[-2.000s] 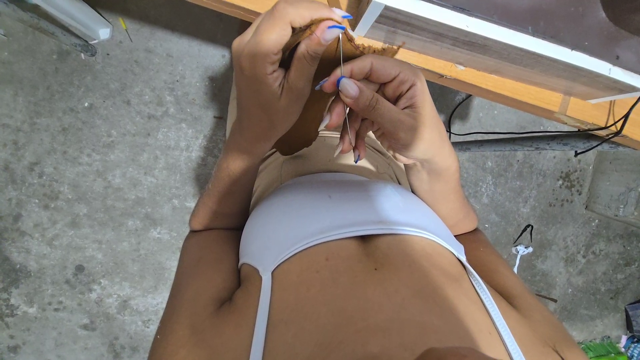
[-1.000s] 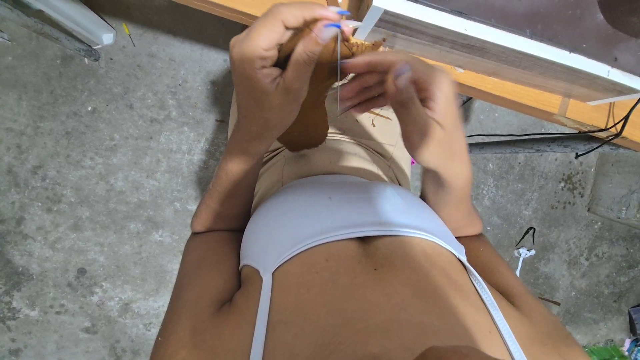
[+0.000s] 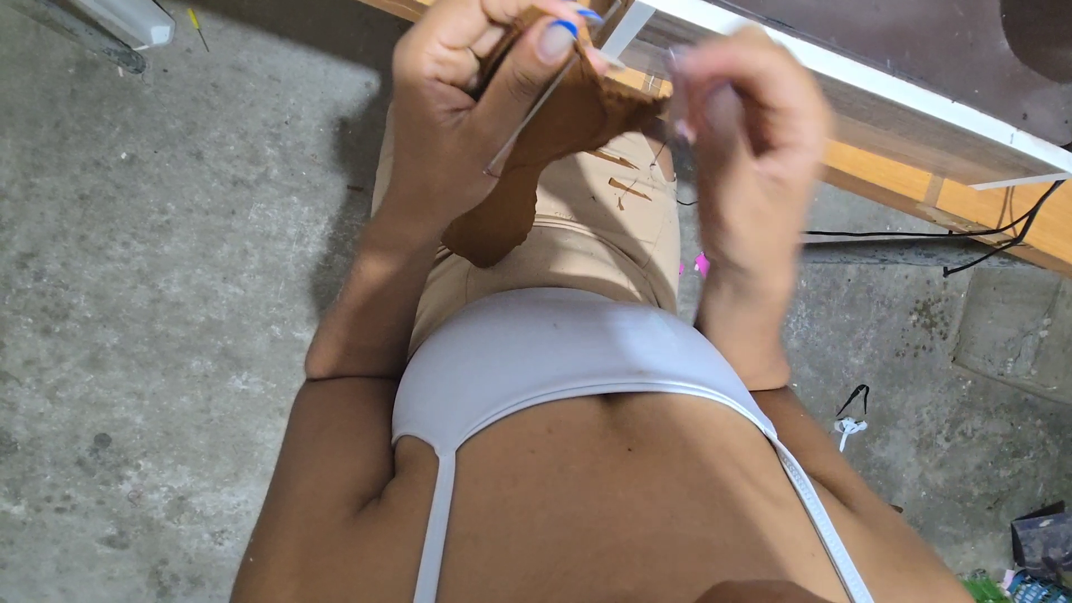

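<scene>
A piece of brown fabric (image 3: 557, 126) hangs from my left hand (image 3: 469, 92), whose fingers pinch its upper part. A long thin needle or wire (image 3: 532, 124) slants down from under my left thumb across the cloth. The fabric's right corner, with a gathered edge, reaches toward my right hand (image 3: 749, 134), which is blurred; its fingertips are at or near that corner, and whether they grip it I cannot tell. Small brown scraps (image 3: 628, 189) and a bit of thread lie on the beige trousers (image 3: 586, 243) below.
A wooden table or bench edge (image 3: 946, 205) with a white-edged panel (image 3: 921, 109) crosses the upper right. Black cables (image 3: 1005, 230) hang beside it. On the concrete floor (image 3: 167, 335) lie a yellow-handled tool (image 3: 194, 18) at far left and a white item with a black loop (image 3: 850, 425) at right.
My right hand has moved away from the needle or wire, to the right. That needle or wire, upright before, now slants down to the left. The fabric's right side is spread out further.
</scene>
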